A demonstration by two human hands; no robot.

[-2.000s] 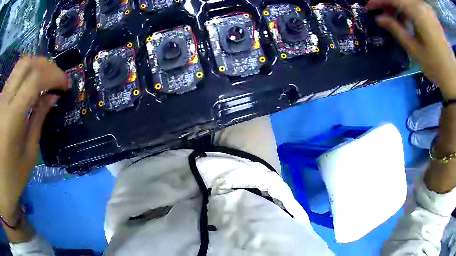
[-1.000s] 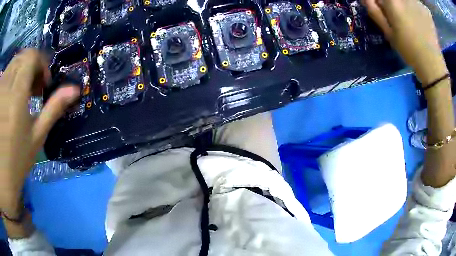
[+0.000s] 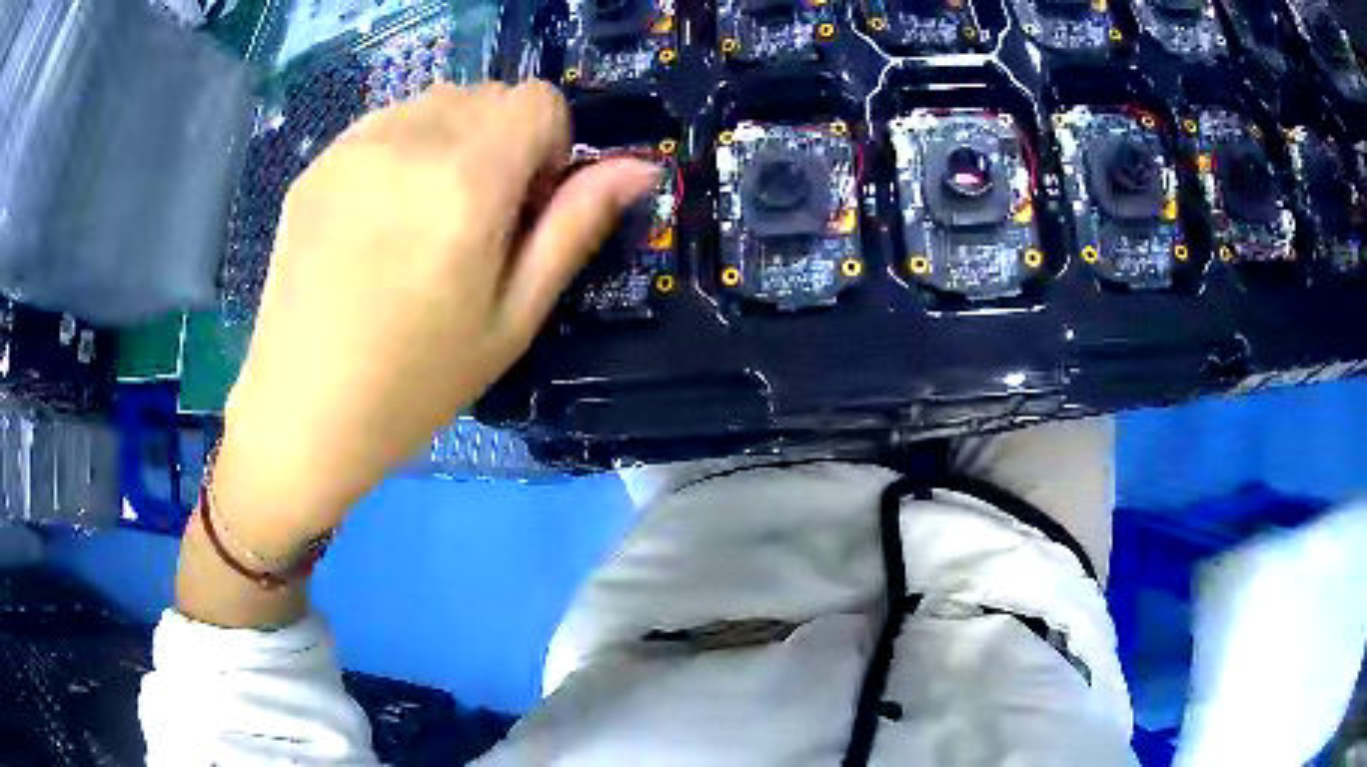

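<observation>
A black blister tray point(image 3: 900, 367) lies above my lap and holds rows of camera modules. Each module point(image 3: 787, 210) in the front row is a silvery-dark board with a black lens in the middle and gold-ringed corner holes. One lens point(image 3: 967, 173) shows a shiny reddish centre. My left hand point(image 3: 405, 270) is over the tray's left end, fingers curled and thumb at the leftmost front module point(image 3: 637, 247), partly covering it. Whether the fingertips hold anything is hidden. My right hand is out of the picture.
A small-parts tray point(image 3: 352, 113) with rows of tiny dark parts lies left of the black tray. Greyish translucent stacked trays point(image 3: 113, 165) stand at the far left, with green mat point(image 3: 207, 352) below. A white stool seat point(image 3: 1289, 644) is at the lower right over blue floor.
The view has turned left, so the tray sits further right in the picture. My right hand has gone out of the picture. My left hand remains at the leftmost front module.
</observation>
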